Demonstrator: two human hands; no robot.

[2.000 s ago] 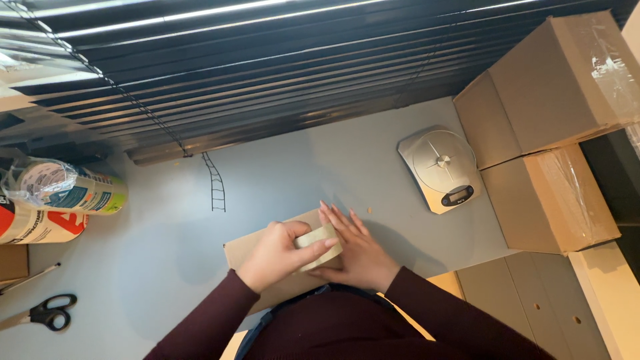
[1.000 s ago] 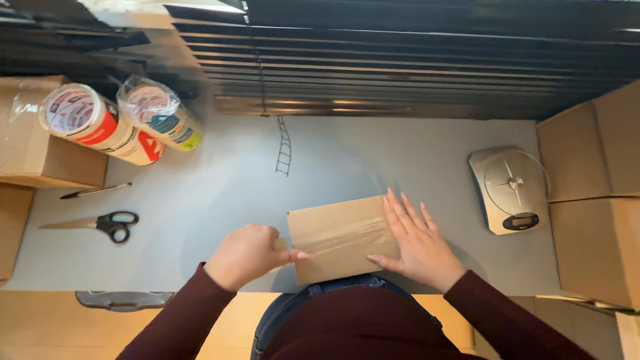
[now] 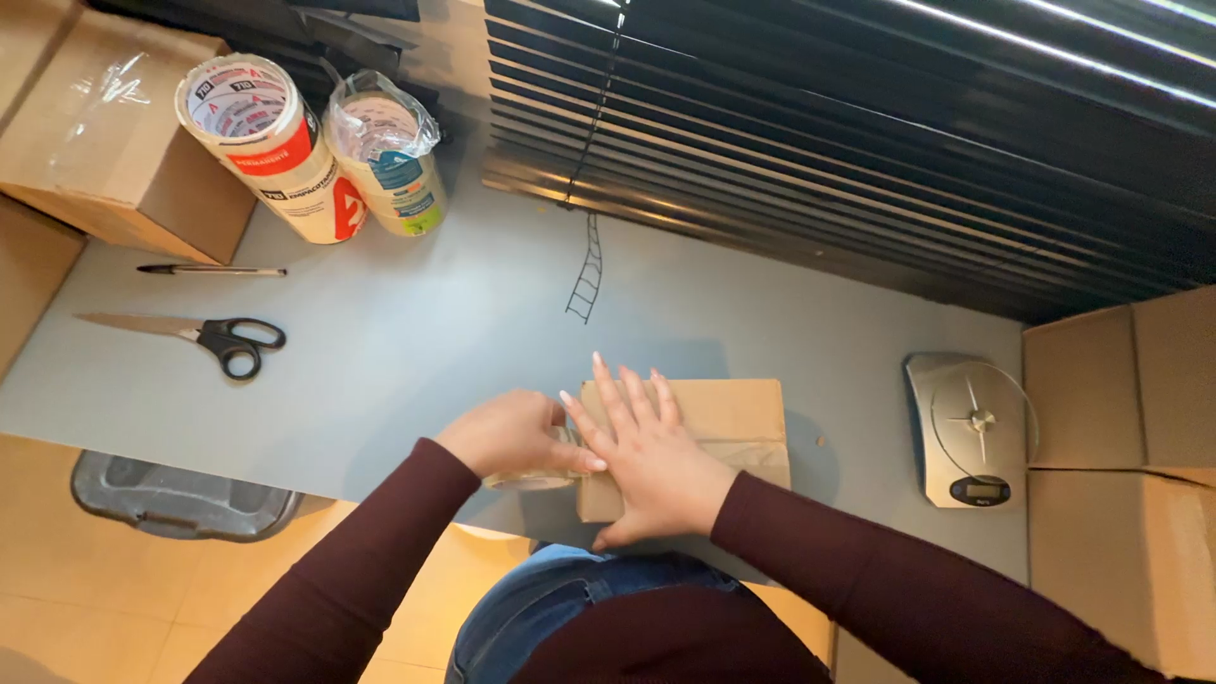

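Observation:
A small cardboard box (image 3: 731,408) lies on the grey table (image 3: 446,332) close to its front edge, with clear packing tape along its top. My right hand (image 3: 655,465) rests palm down with spread fingers over the box's left part. At the box's left end my left hand (image 3: 518,437) grips a roll of clear packing tape (image 3: 532,480), its fingertips against the fingers of my right hand. The left hand covers much of the roll.
Scissors (image 3: 223,337) and a pen (image 3: 214,271) lie at the left, below two upright packs of tape rolls (image 3: 304,190) (image 3: 408,190). Cardboard boxes (image 3: 190,190) (image 3: 1083,399) stand at both ends. A kitchen scale (image 3: 959,427) is at the right; a window blind (image 3: 760,190) hangs behind.
My right hand has moved from the box's right end onto its left part. The tape roll now shows in my left hand. The view has shifted and tilted.

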